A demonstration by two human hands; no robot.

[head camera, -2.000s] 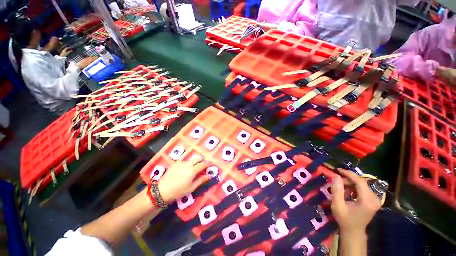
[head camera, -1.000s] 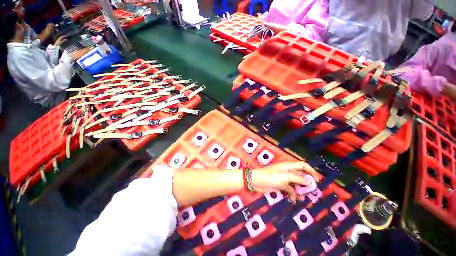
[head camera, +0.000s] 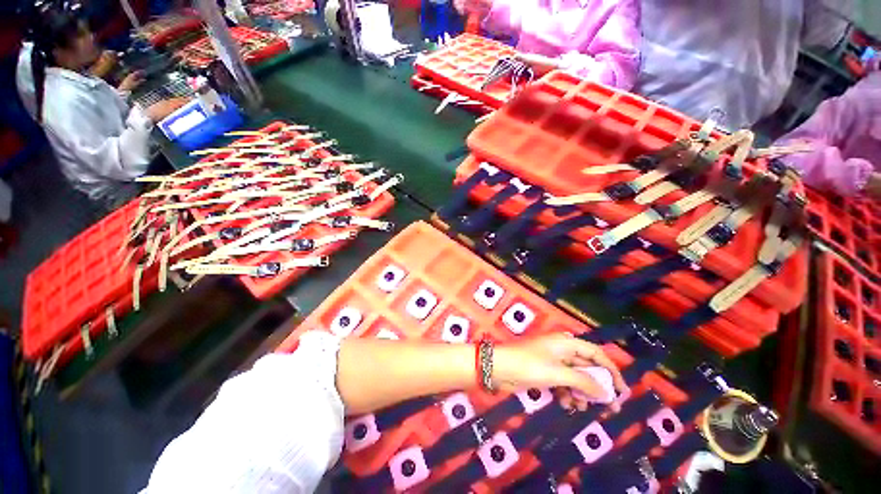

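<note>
The near orange-red compartment tray holds pale pink square watch heads with dark round centres, and dark navy straps lie diagonally across its near part. My left hand, bare with a patterned bracelet at the wrist, reaches across the tray from the left. Its fingers are closed on a pale pink watch head at the tray's right part. Whether a strap is attached to that head is hidden by the fingers. My right hand is not in view.
Stacked red trays with navy and tan straps stand beyond. Tan-strapped watches cover trays at left. A round yellowish container sits at the right corner. Trays of dark heads are far right. People in white and pink smocks sit around.
My left hand has crossed from the tray's left part to its right part and now grips a watch head. My right hand has left the picture. The view has shifted slightly.
</note>
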